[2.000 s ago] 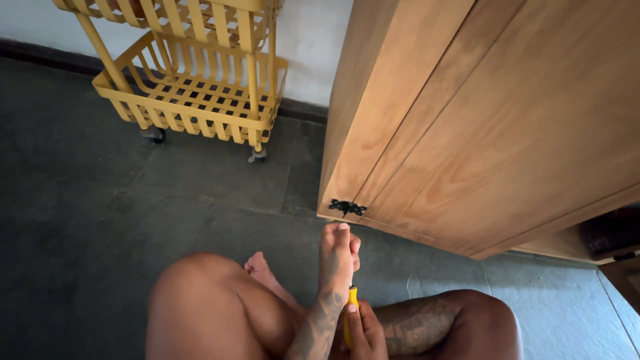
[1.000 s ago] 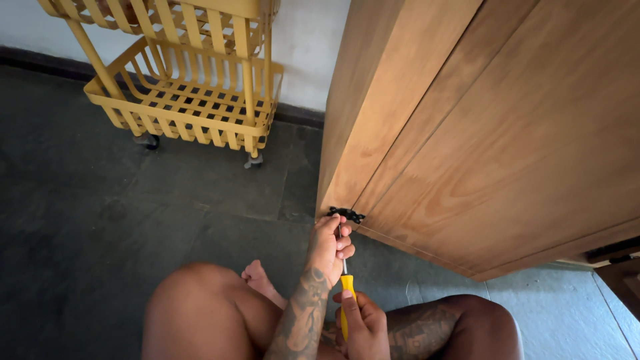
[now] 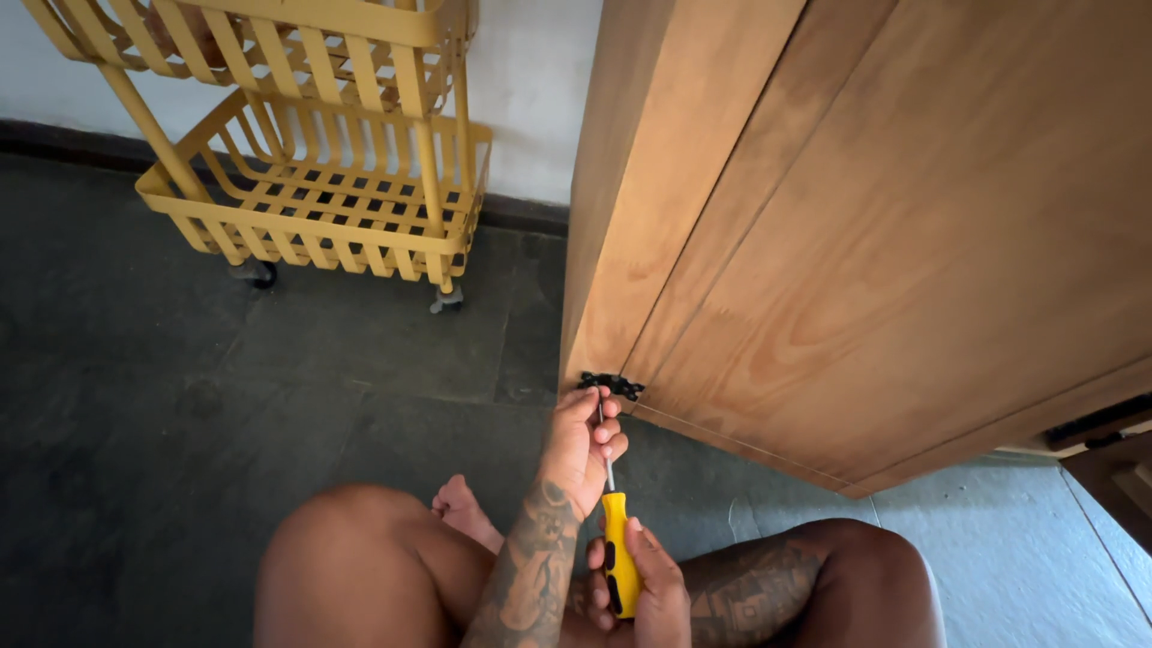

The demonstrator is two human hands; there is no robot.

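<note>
A black metal hinge (image 3: pixel 612 386) sits low on the wooden cabinet (image 3: pixel 810 225), across the seam between its side post and the door. My left hand (image 3: pixel 580 445) is at the hinge, its fingers closed around the thin shaft of a screwdriver close to the tip. My right hand (image 3: pixel 652 585) grips the yellow and black handle of that screwdriver (image 3: pixel 621 558), below the left hand. The shaft points up at the hinge. The fingertips cover the tip, so I cannot tell whether a screw is there.
A yellow slatted cart (image 3: pixel 306 229) on casters stands by the white wall at the upper left. Dark stone tiles (image 3: pixel 432 351) form the floor. My bent legs lie on both sides of my hands. At the far right is a dark wooden piece (image 3: pixel 1120 481) near the cabinet's lower edge.
Since two seconds ago, my left hand has moved up to the hinge. The screwdriver's shaft now shows between my hands, and its handle shows more fully.
</note>
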